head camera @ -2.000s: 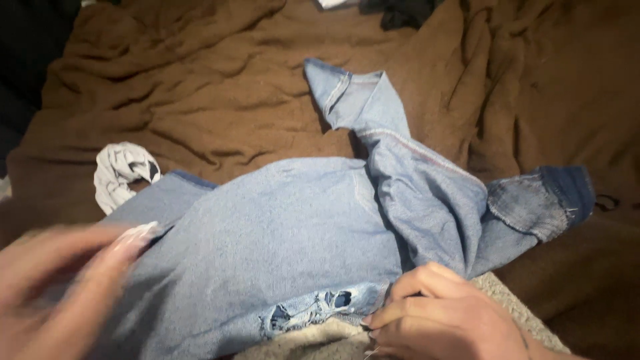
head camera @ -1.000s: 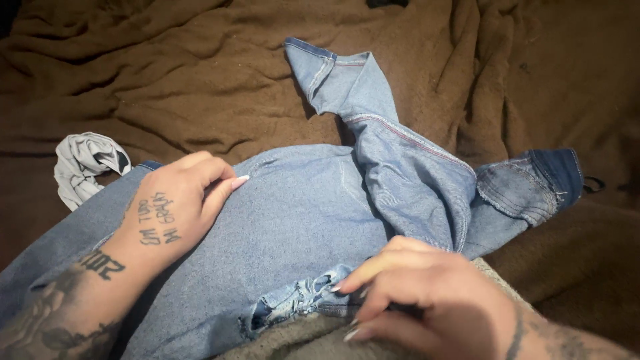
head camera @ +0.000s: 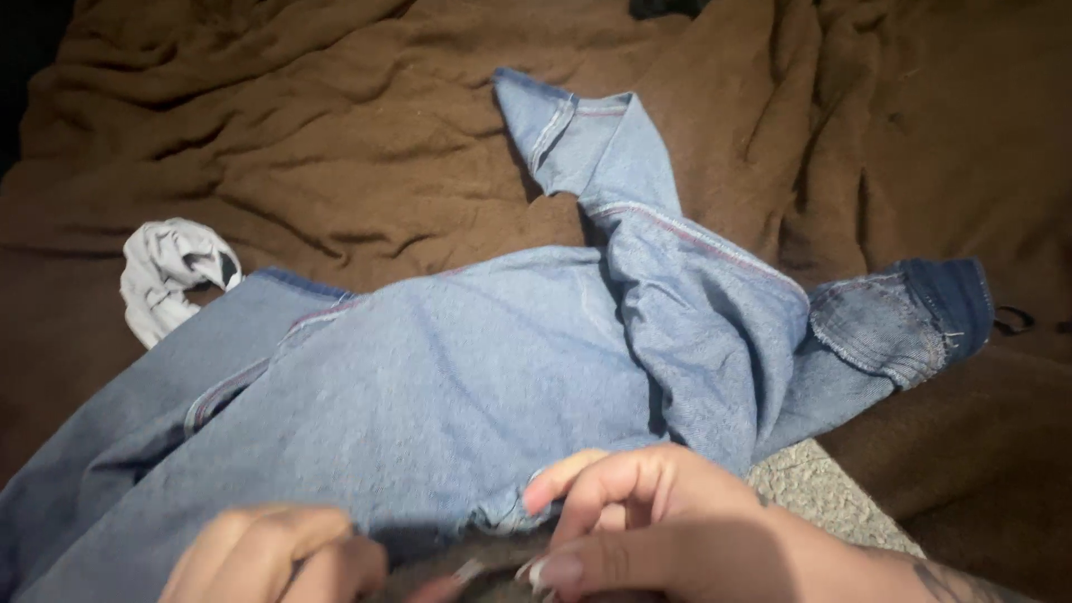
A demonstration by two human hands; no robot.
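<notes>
Inside-out blue denim jeans (head camera: 469, 360) lie spread over a brown blanket, with frayed seams showing. My left hand (head camera: 285, 553) is curled at the jeans' near edge at the bottom; it is blurred, and whether it pinches cloth is unclear. To its right, my right hand (head camera: 645, 519) has its fingers bent at the ripped part of the denim (head camera: 507, 511), thumb and fingertips close together over the cloth. What lies between those fingertips cannot be made out. The pocket piece and dark waistband end (head camera: 963, 310) are at the far right of the jeans.
A brown blanket (head camera: 377, 151) lies wrinkled beneath everything. A crumpled light grey cloth band (head camera: 172, 276) rests beside the jeans at the left. Grey textured fabric (head camera: 829, 498) shows beside my right wrist. A thin dark loop (head camera: 1013, 320) sits at the right, and a dark object (head camera: 668, 8) at the top edge.
My left hand has moved off the middle of the denim, down to the near edge beside my right hand. The right hand remains near the ripped part.
</notes>
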